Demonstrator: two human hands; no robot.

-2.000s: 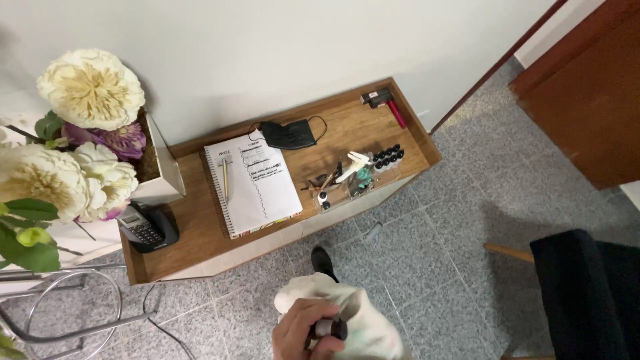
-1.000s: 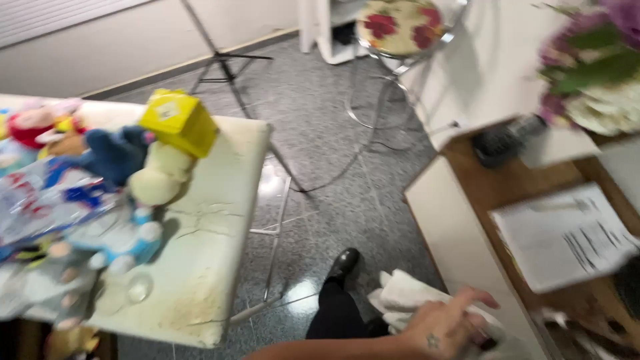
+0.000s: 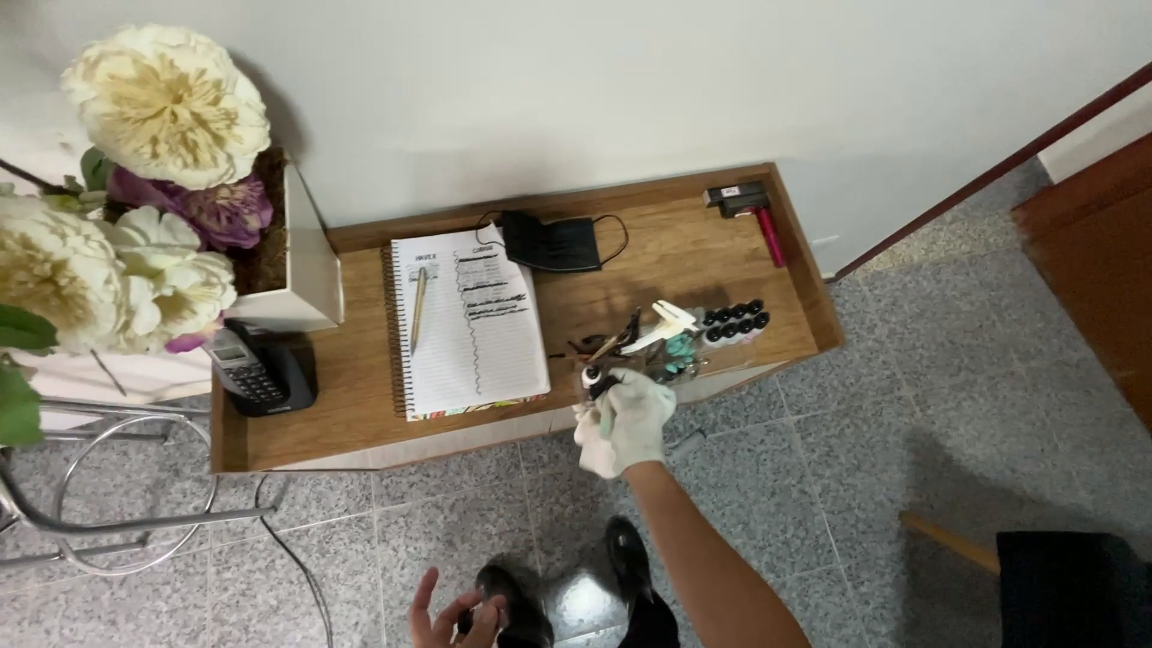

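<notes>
My left hand, bare, is at the bottom edge with a small dark object between its fingers, partly cut off by the frame. My right hand, in a white glove, reaches to the front edge of the wooden tray top, beside a small round white-and-black item. A dark thing shows at its fingertips; whether it is gripped is unclear. Just beyond lie brown-handled tools, a white plastic clip or tool, teal pieces and several small black-capped bottles.
On the wooden top are a spiral notebook with a pen, a black face mask, a black-and-magenta tool and a cordless phone. A flower planter is left, a chrome stool frame below, a black seat lower right.
The view swung from the tray top to a table with soft toys and back. My gloved right hand is now at the tray's front edge. My left hand sits lower left in the view than two seconds ago.
</notes>
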